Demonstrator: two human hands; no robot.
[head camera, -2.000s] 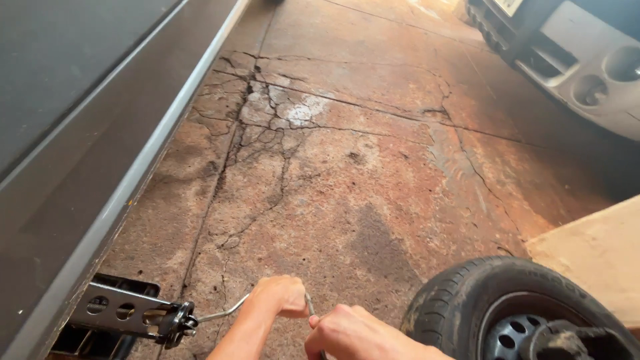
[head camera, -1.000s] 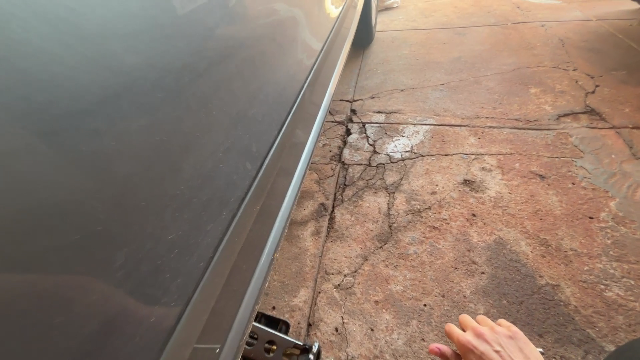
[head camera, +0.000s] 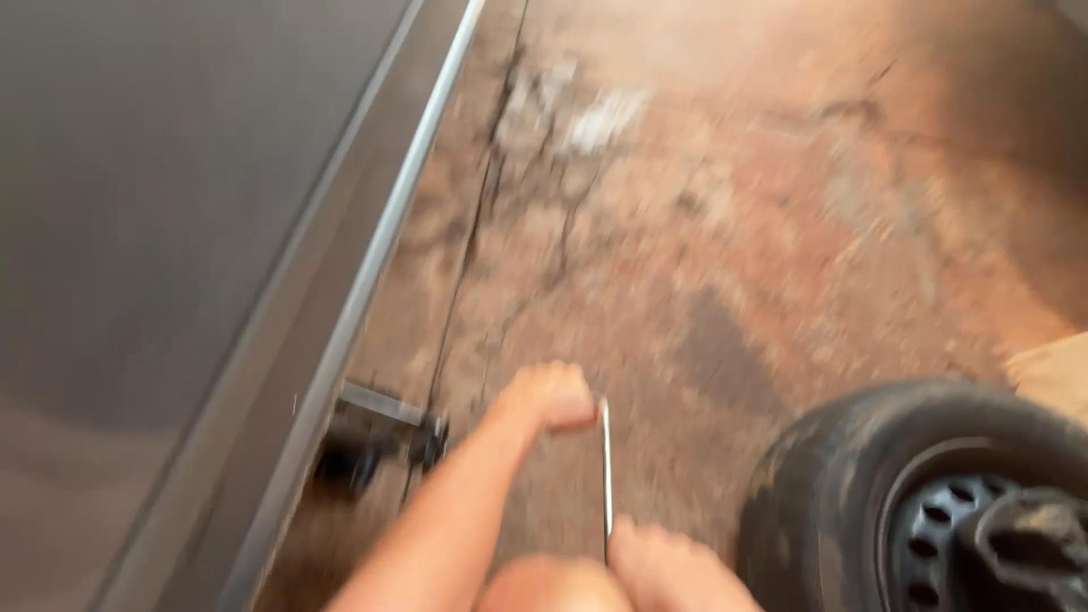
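Observation:
My left hand (head camera: 552, 395) is closed around the upper end of a metal crank handle (head camera: 607, 476), right of the jack. Lower down, my right hand (head camera: 667, 557) grips the crank near its lower end. A black scissor jack (head camera: 387, 425) stands under the sill of a dark car (head camera: 170, 212). My left forearm hides the stretch between the jack and the hand. Motion blurs the view.
A spare tyre on a steel wheel (head camera: 816, 510) lies at the lower right, with a dark object on its hub. Behind it is a tan board-like thing (head camera: 1054, 370). Cracked concrete floor (head camera: 680, 255) runs between car and wheel.
One second ago a single hand with its fingers apart showed near the floor; both hands are now on the crank. The view has swung back to the right, bringing the spare wheel in again.

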